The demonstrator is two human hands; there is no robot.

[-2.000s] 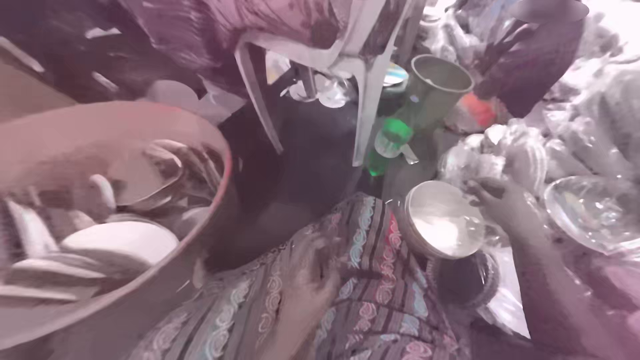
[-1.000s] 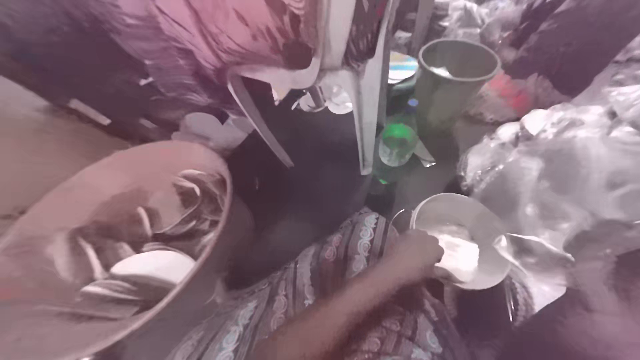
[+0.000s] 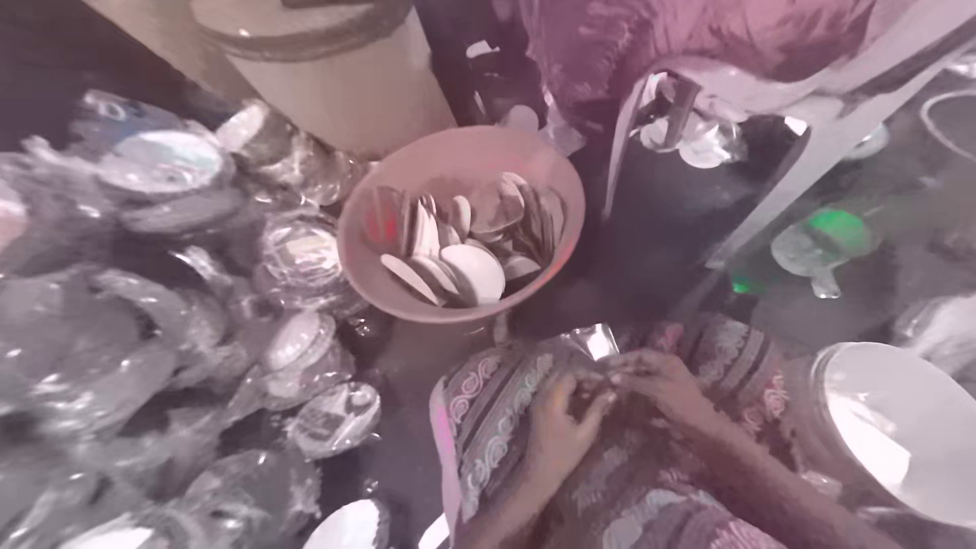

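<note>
My left hand (image 3: pixel 568 415) and my right hand (image 3: pixel 659 381) are close together above my patterned lap. Between their fingers is a small clear plastic packet or film (image 3: pixel 597 341), its shiny end sticking up; what it contains cannot be told. Beyond my knees stands a round reddish basin (image 3: pixel 465 149) holding many pale discs (image 3: pixel 474 273), some upright on edge and some lying tilted. A white bucket (image 3: pixel 938 412) with something white inside sits to the right of my lap.
Many plastic-wrapped round packs (image 3: pixel 301 255) cover the floor at left. A large beige drum (image 3: pixel 343 84) stands behind the basin. A plastic chair (image 3: pixel 808 145) with a person in it is at upper right. A green and clear object (image 3: pixel 823 240) lies below it.
The view has swung left. My right hand has left the white bucket area and is now beside my left hand over the lap. A shiny clear packet now shows between them.
</note>
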